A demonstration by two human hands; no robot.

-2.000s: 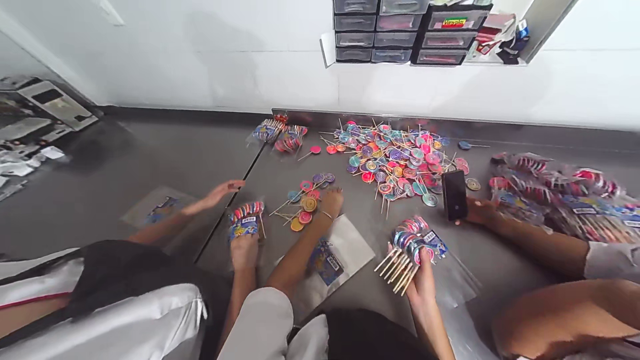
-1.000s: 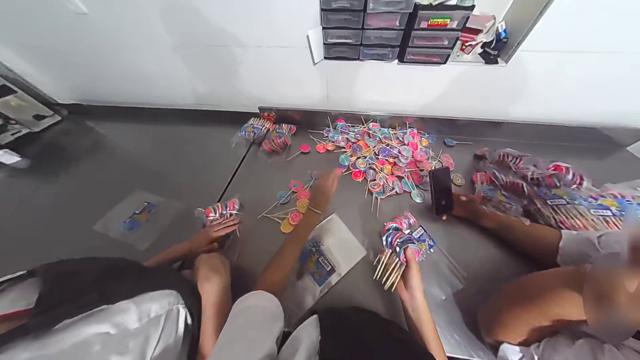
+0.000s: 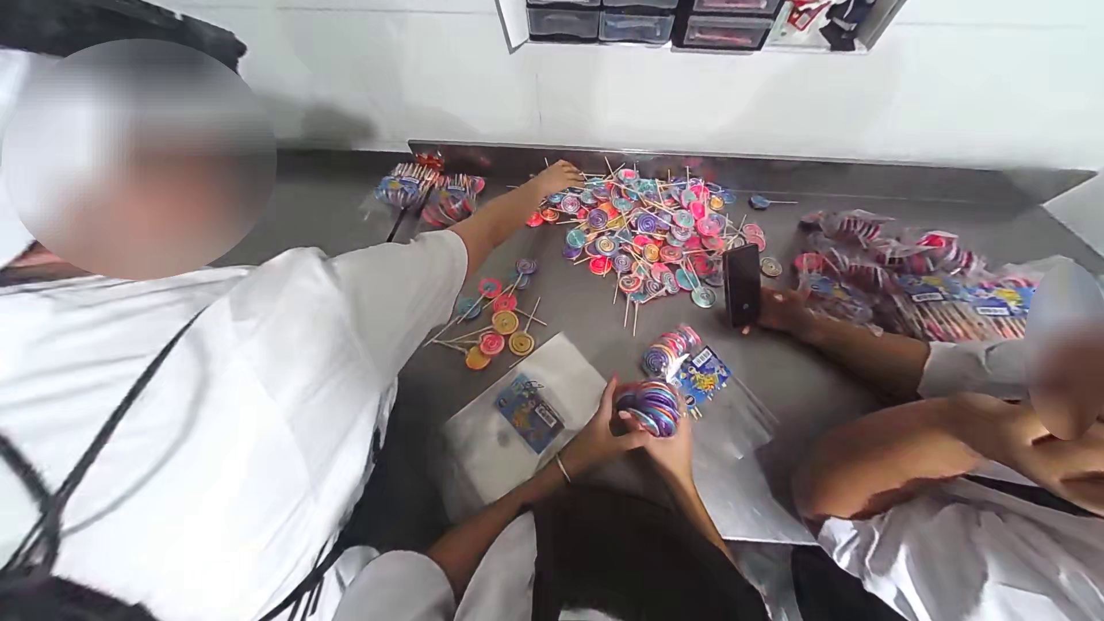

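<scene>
My left hand [image 3: 602,438] and my right hand [image 3: 674,447] are together at the lower middle, fingers closed around a bundle of swirled lollipops [image 3: 651,408]. Its sticks are hidden by my hands. Right above it lie more stacked lollipops [image 3: 671,350] in clear wrap, beside a blue printed card [image 3: 702,376]. To the left, a clear bag with a blue card [image 3: 530,412] rests on white sheets [image 3: 569,366]. Loose lollipops [image 3: 504,323] lie beyond them, and a large pile of lollipops [image 3: 642,224] spreads across the table's back.
A co-worker's arm [image 3: 496,220] reaches over from the left to the pile. Another person's hand [image 3: 780,309] at right holds a black phone [image 3: 742,286]. Bagged lollipops lie at back left [image 3: 410,185] and right [image 3: 966,297]. Clear bags [image 3: 746,466] lie right of my hands.
My left hand has come back from the loose lollipops to my right hand and the bundle. The co-worker at left has leaned in and stretched an arm to the pile.
</scene>
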